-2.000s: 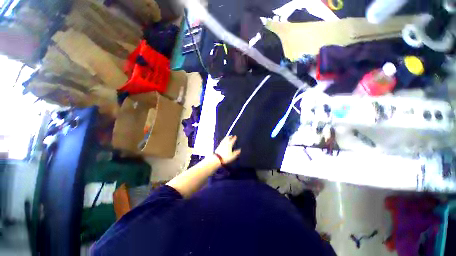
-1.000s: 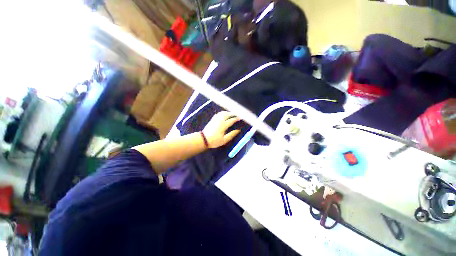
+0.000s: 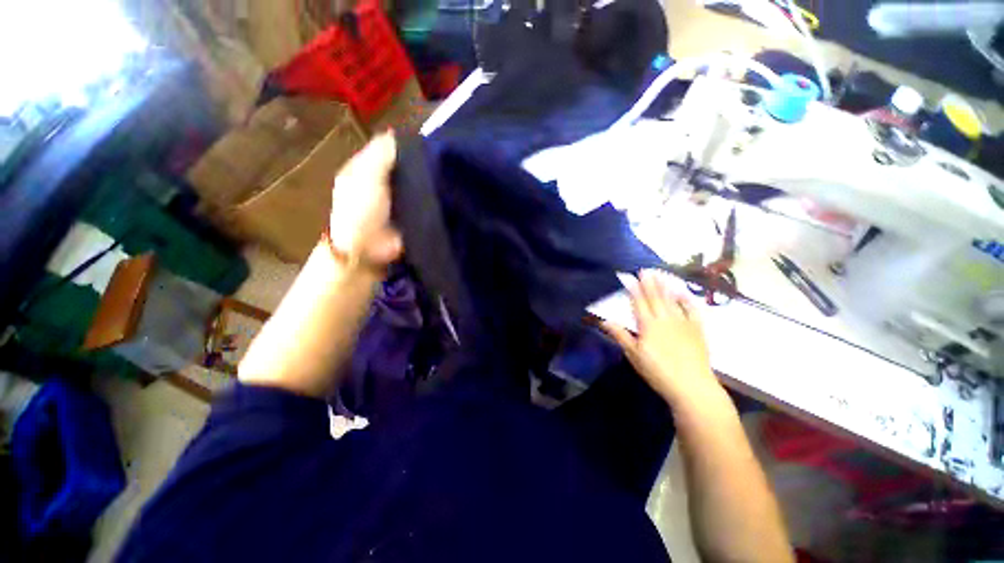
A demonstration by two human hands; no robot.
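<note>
A dark navy garment piece lies across the left end of the white machine table and hangs towards my lap. My left hand holds a raised dark edge of it, with the fingers partly hidden behind the cloth. My right hand lies at the table's front edge, fingers spread, beside the cloth; whether it touches the cloth is unclear. The off-white sewing machine stands to the right. Scissors with reddish-brown handles and small dark snips lie on the table.
A red plastic crate and a brown cardboard box are at the upper left. A purple-looking crumpled cloth lies below my left hand. A blue thread cone is on the machine. A blue item lies on the floor.
My left hand has moved left and up, lifting the dark cloth's edge. My right hand has come into view at the table edge. The view has shifted, and the lamp arm no longer crosses the middle.
</note>
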